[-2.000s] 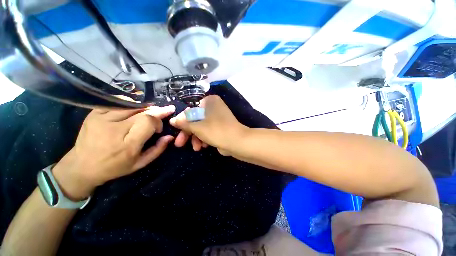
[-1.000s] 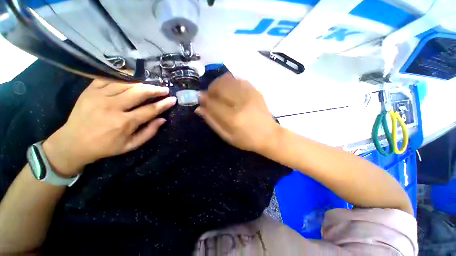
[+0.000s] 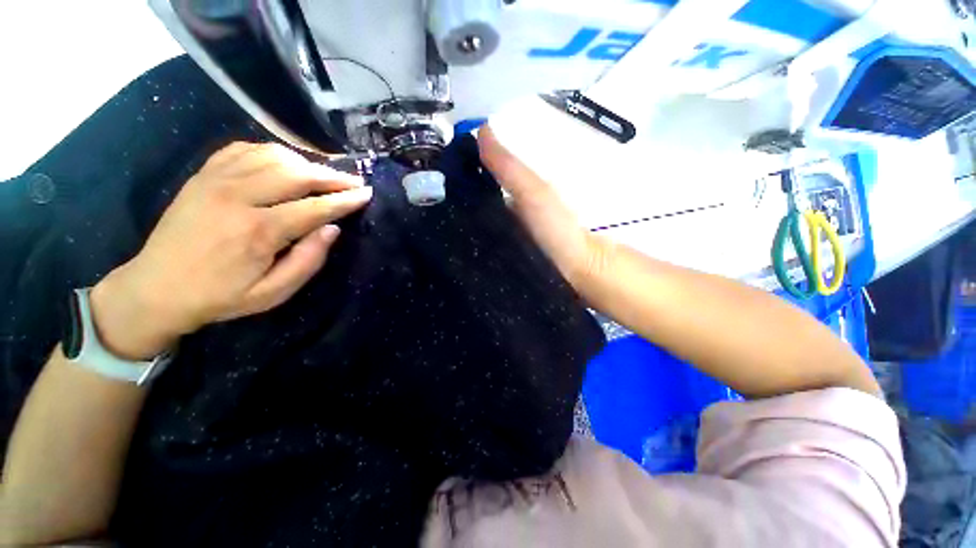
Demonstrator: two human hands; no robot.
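Note:
The black flecked garment point(image 3: 428, 353) spreads across my lap and up to the sewing machine's presser foot point(image 3: 366, 166). My left hand point(image 3: 252, 241) lies on the cloth with its fingertips just left of and below the foot. My right hand point(image 3: 540, 209) is at the garment's right edge, thumb side up; its other fingers are hidden by the cloth, so its grip cannot be told. A pale cap point(image 3: 424, 188) sits over the cloth below the metal tension discs point(image 3: 415, 145). A small round button point(image 3: 41, 188) shows at far left.
The white machine head point(image 3: 642, 43) with blue "Jack" lettering spans the top. Black snips point(image 3: 601, 116) lie on the machine bed. Green-and-yellow scissors point(image 3: 808, 252) hang at the right edge. The control panel point(image 3: 904, 94) is upper right. A blue bin point(image 3: 642, 401) is below my right forearm.
My right hand has left the pale cap and moved up and right to the garment's edge. More cloth now lies right of the foot. My left hand stays by the foot.

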